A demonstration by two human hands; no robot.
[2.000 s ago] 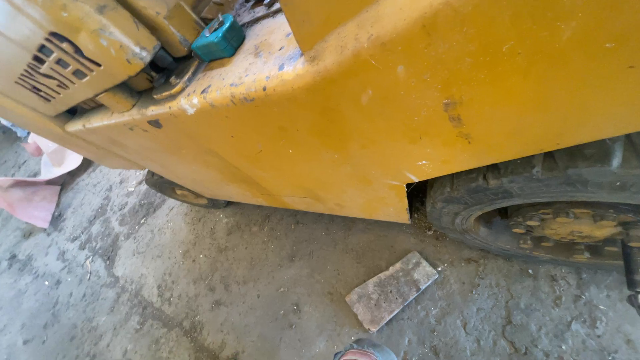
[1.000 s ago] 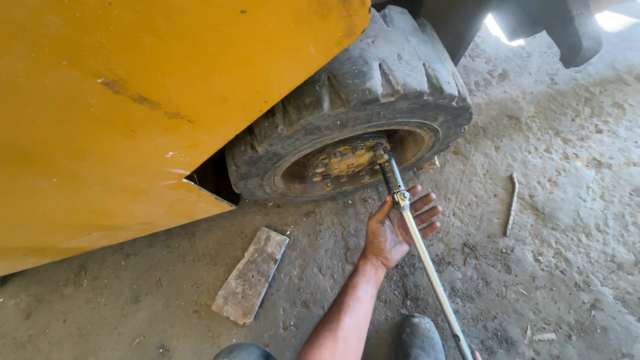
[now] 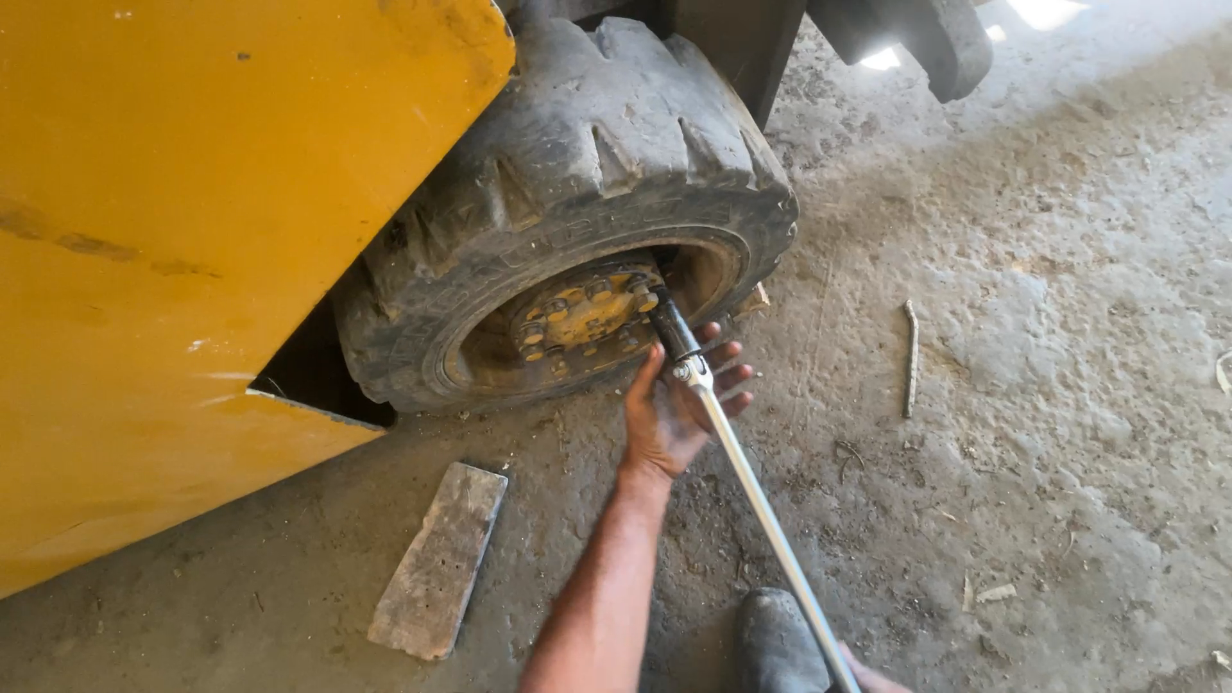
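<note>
A long chrome breaker bar (image 3: 760, 500) with a hinged head carries a dark deep socket (image 3: 673, 325), whose far end meets the lug nuts near the yellow wheel hub (image 3: 587, 313). Under the socket and the bar's head, my left hand (image 3: 674, 414) is held palm up with its fingers spread; whether it touches them is unclear. At the bottom edge, my right hand (image 3: 866, 674) is partly in view by the lower end of the bar, its fingers mostly cut off and hidden. Around the hub is a worn black tyre (image 3: 616, 135) with chunky tread.
The yellow body panel (image 3: 192, 241) of the forklift fills the left side, with a pointed lower corner near the tyre. A flat block (image 3: 440, 563) lies on the concrete floor. A short stick (image 3: 911, 358) lies to the right. A shoe (image 3: 780, 640) shows at the bottom.
The view has swung from the forklift's side to the wheel, then moved closer to it. Both the bar and my left hand, out of view two seconds ago, are at the wheel.
</note>
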